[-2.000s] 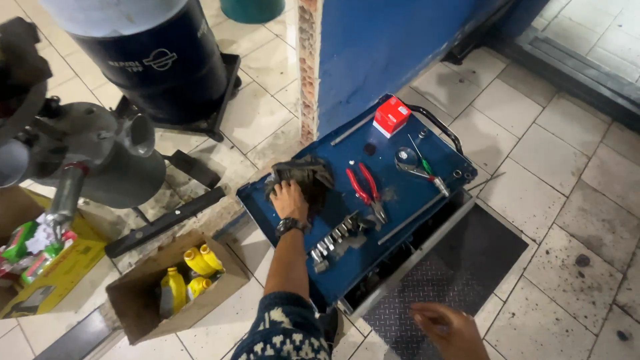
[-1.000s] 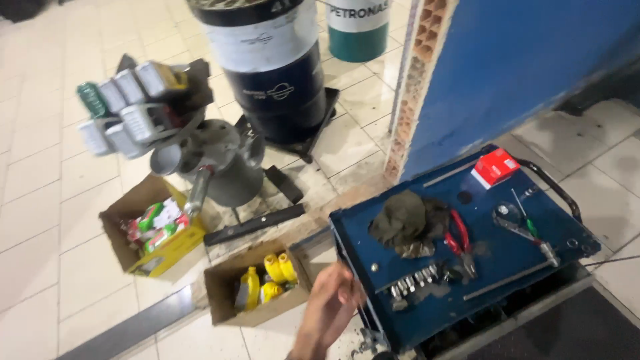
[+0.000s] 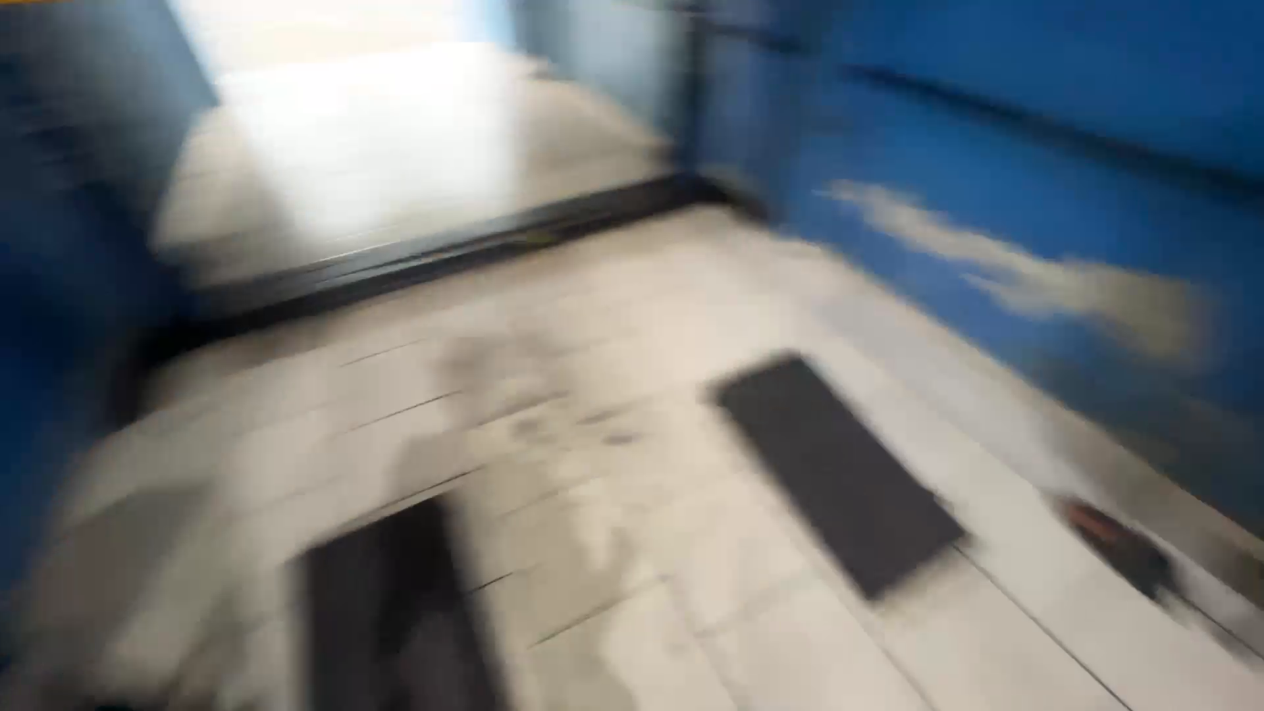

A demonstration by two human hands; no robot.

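Note:
Neither my left hand nor my right hand can be made out in the head view, which is strongly blurred. Two dark flat rectangles lie on the pale tiled floor (image 3: 652, 326): one dark mat-like piece (image 3: 839, 474) right of the middle, and another dark piece (image 3: 395, 602) at the lower left. Beside the right wall is a small dark object with a reddish part (image 3: 1121, 543), too blurred to name.
A doorway with a dark threshold (image 3: 444, 252) opens onto a bright floor at the upper left. A blue wall (image 3: 1037, 178) with a pale worn patch runs along the right. More dark blue surface (image 3: 59, 247) stands at the left.
The view has swung far away from the blue tool cart, the drums and the boxes. Earlier, my left hand lay on a dark cloth on the cart, then came off it.

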